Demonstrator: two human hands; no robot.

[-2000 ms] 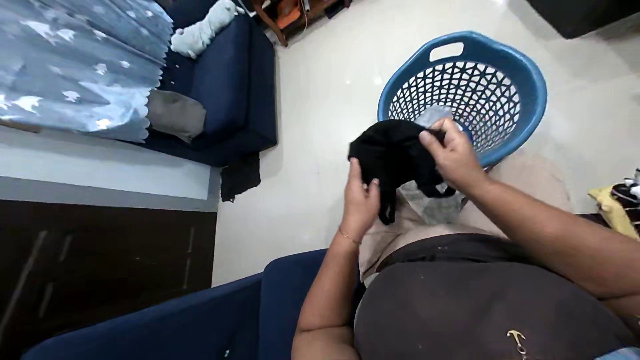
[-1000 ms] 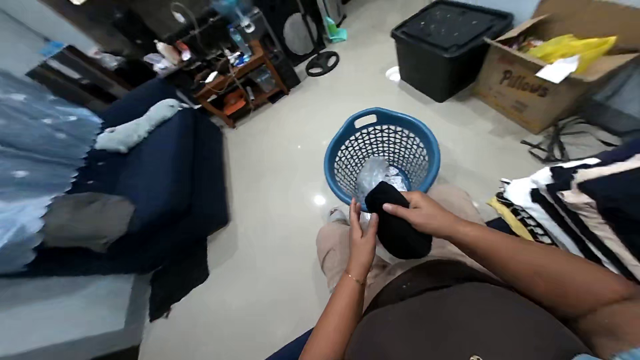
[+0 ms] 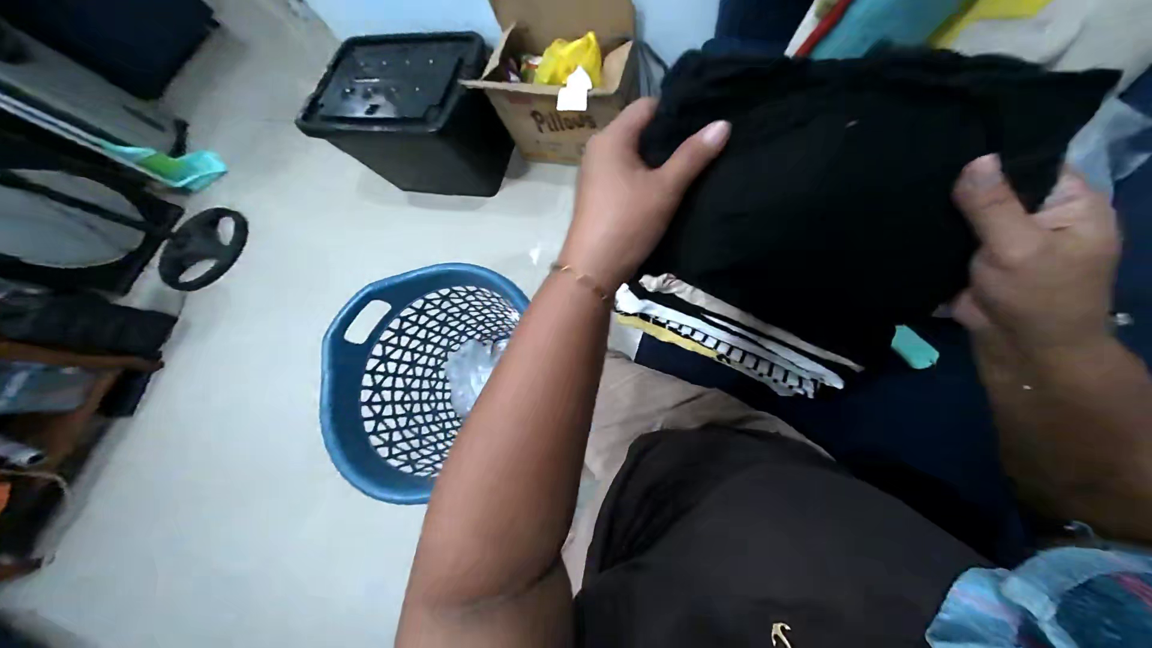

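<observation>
Black folded cloth (image 3: pixel 837 180) spans the space between my two hands, at the upper right, over a stack of folded clothes (image 3: pixel 738 337) in white, beige, yellow and black. My left hand (image 3: pixel 643 166) grips its left edge, with the thumb on top. On its right side my right hand (image 3: pixel 1035 234), somewhat blurred, pinches the edge between thumb and fingers. Whether this is one garment or several layers, I cannot tell. A blue plastic laundry basket (image 3: pixel 337 405) stands on the floor to the left, partly behind my left forearm, and clear plastic (image 3: pixel 470 373) lies inside it.
Behind the basket are a black lidded storage bin (image 3: pixel 405 117) and an open cardboard box (image 3: pixel 553 126) with a yellow plastic bag (image 3: pixel 570 58). A black steering wheel (image 3: pixel 203 249) lies on the floor at left. Beneath the clothes is a dark blue seat (image 3: pixel 927 432).
The view has swung far to the right. My hands have moved with black cloth from near the basket to over the clothes stack, which the frame from one second ago shows at the right.
</observation>
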